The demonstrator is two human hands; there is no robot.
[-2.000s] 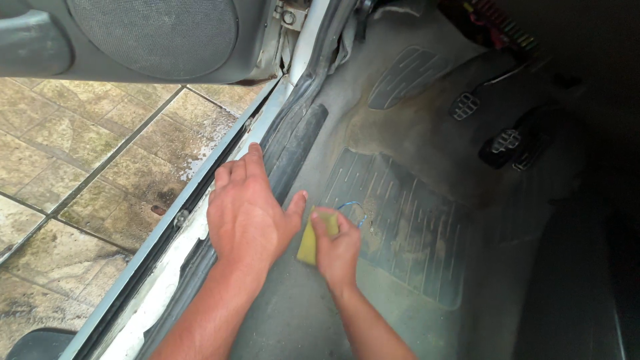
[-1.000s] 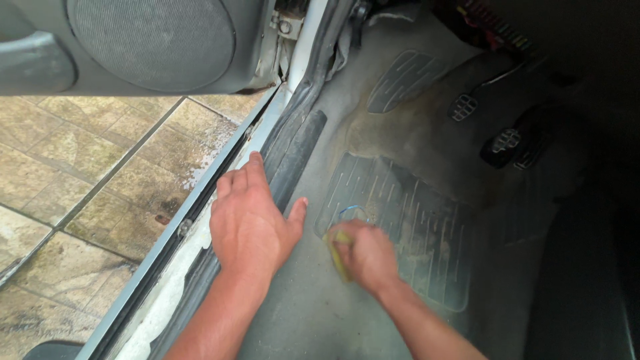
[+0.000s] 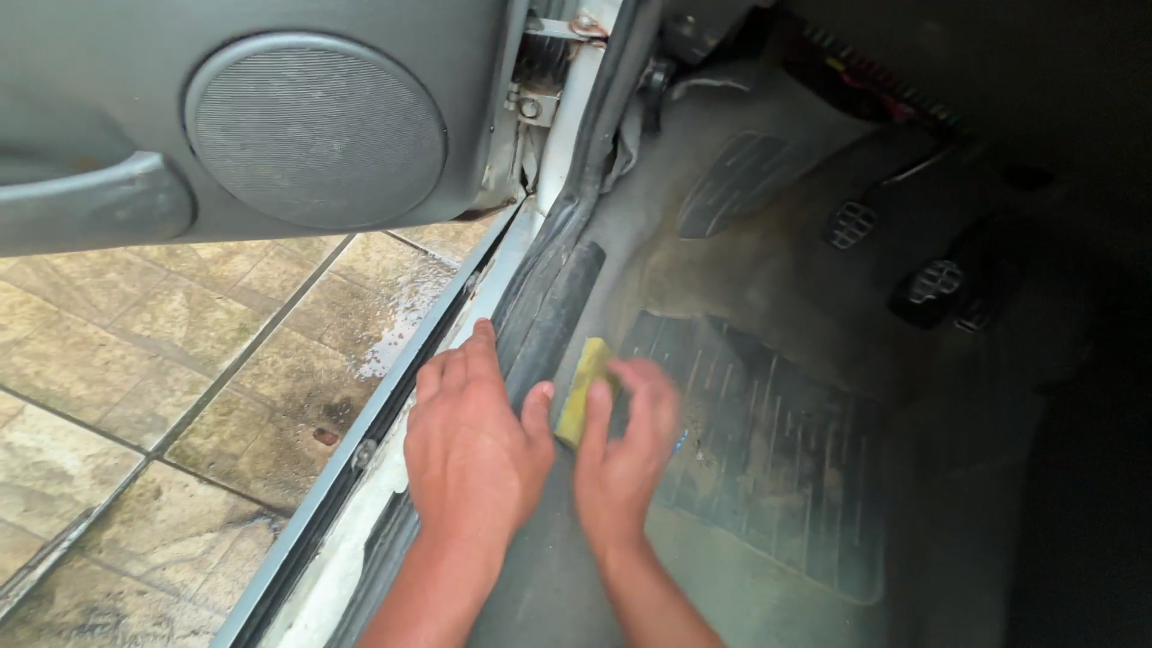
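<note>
My right hand (image 3: pixel 625 441) grips a yellow sponge (image 3: pixel 585 387), which stands on edge over the grey car floor carpet (image 3: pixel 558 549), close to the inner side of the door sill. My left hand (image 3: pixel 477 441) lies flat with nothing in it, on the black rubber sill trim (image 3: pixel 540 333), its fingertips near the painted sill edge. Right of the sponge is the ribbed heel pad (image 3: pixel 765 450), dusty and stained. A small blue object (image 3: pixel 681 442) shows beside my right hand; what it is cannot be told.
An open car door with a round speaker grille (image 3: pixel 315 130) and a door pull (image 3: pixel 99 202) is at the upper left. Pedals (image 3: pixel 936 281) and a footrest pad (image 3: pixel 731 184) lie ahead. Stone tiles (image 3: pixel 243 432) are outside the sill. The right side is dark.
My right hand has moved with the sponge from the heel pad to the left, beside my left thumb. The left hand stays on the sill.
</note>
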